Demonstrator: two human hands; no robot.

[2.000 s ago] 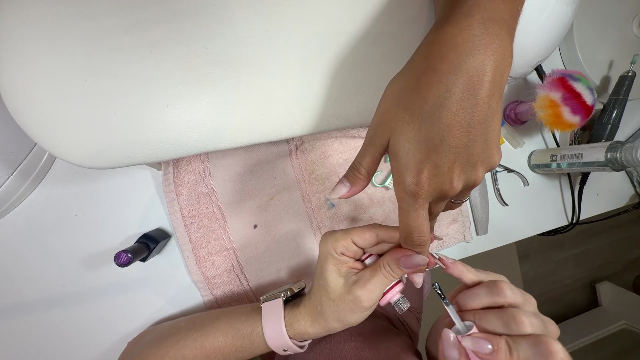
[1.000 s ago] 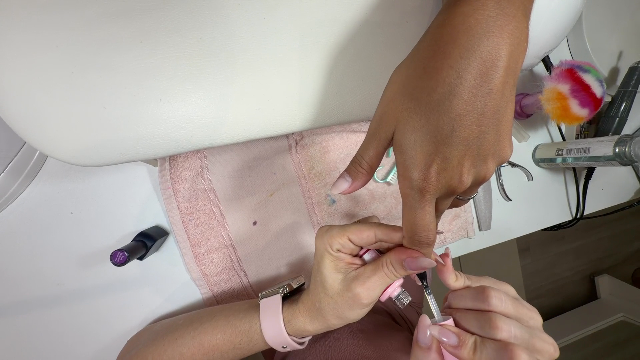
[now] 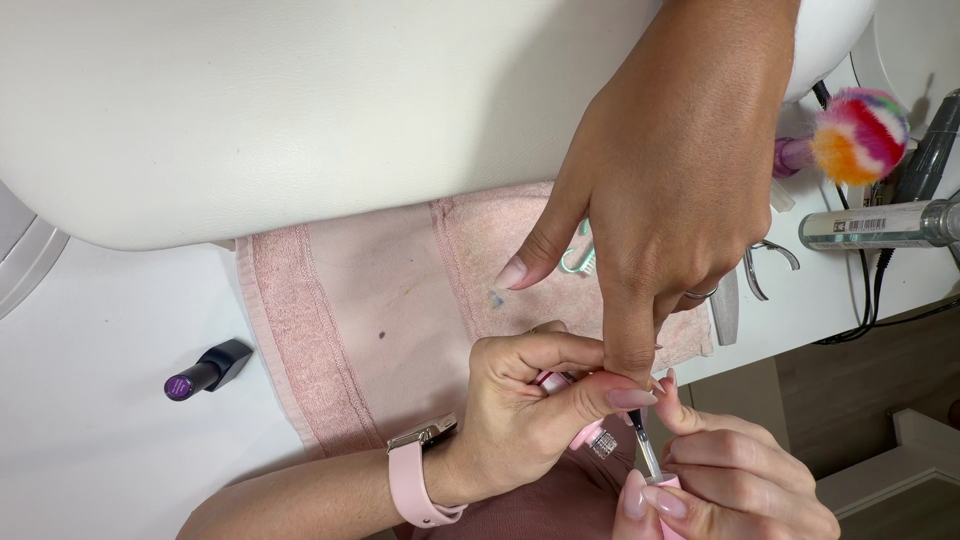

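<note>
My left hand (image 3: 540, 405), with a pink-banded watch on its wrist, pinches the index fingertip of another person's hand (image 3: 660, 187). An uncapped pink nail polish bottle (image 3: 592, 436) is tucked in the same hand, its threaded neck pointing down to the right. My right hand (image 3: 735, 472) grips the pink cap of a polish brush (image 3: 646, 448). The dark bristles are at the held fingertip; whether they touch the nail is hidden by my left thumb. The other person's thumb reaches over a pink towel (image 3: 390, 300).
A white padded armrest (image 3: 262, 112) spans the back. A dark polish bottle (image 3: 211, 369) lies at left. At right are a green nail brush (image 3: 579, 255), a grey nail file (image 3: 724, 307), metal nippers (image 3: 759, 271), a clear bottle (image 3: 862, 225), a multicoloured fluffy brush (image 3: 861, 136) and cables (image 3: 866, 300).
Two seconds ago the brush was held apart, to the right of the held fingertip; my right hand has brought its bristles to it. My left hand keeps its grip on the finger and the bottle.
</note>
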